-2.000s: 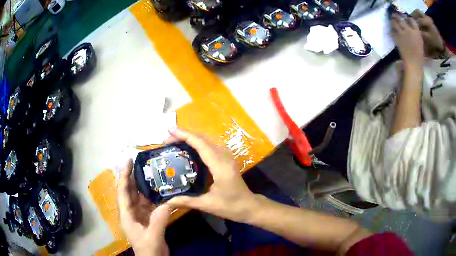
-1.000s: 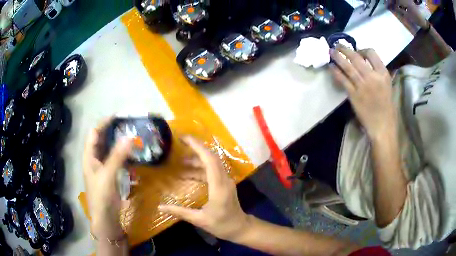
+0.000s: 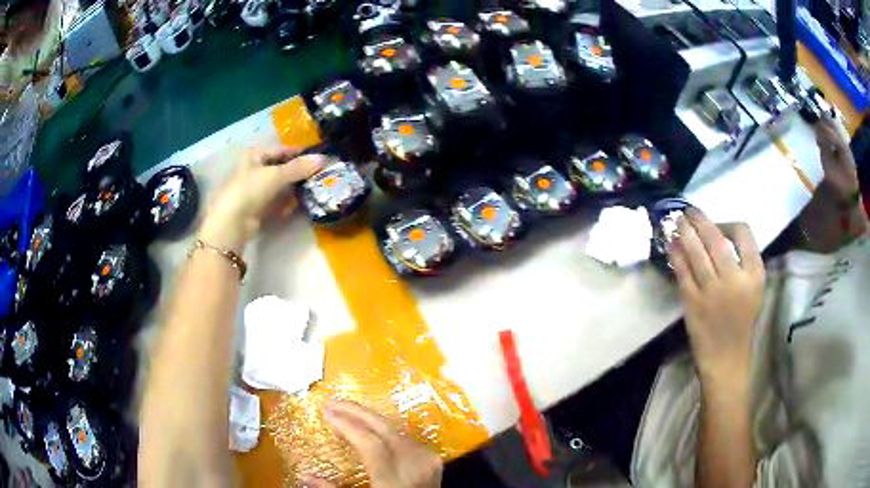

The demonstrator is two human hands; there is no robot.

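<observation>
A camera unit [image 3: 332,191], round and black with a silver inside and an orange dot, stands on the bench at the front of the right-hand group. My left hand [image 3: 262,191] reaches out to it, fingers on its upper left side. My right hand [image 3: 382,448] is low over the yellow-orange tape [image 3: 362,286], cut off by the bottom edge, fingers apart and empty. White wipes [image 3: 277,345] lie left of the tape, with a smaller folded wipe [image 3: 244,417] below them.
Many black camera units [image 3: 417,240] stand at the right and more [image 3: 107,272] at the left. A red air gun [image 3: 523,400] lies over the bench edge. Another person's hand [image 3: 715,276] touches a unit beside a crumpled wipe [image 3: 620,235]. A green surface [image 3: 210,95] lies beyond.
The camera unit has moved from near me to the far right-hand group with my left hand. The wipes beneath are uncovered. My right hand has moved down in the picture. The view has shifted farther forward.
</observation>
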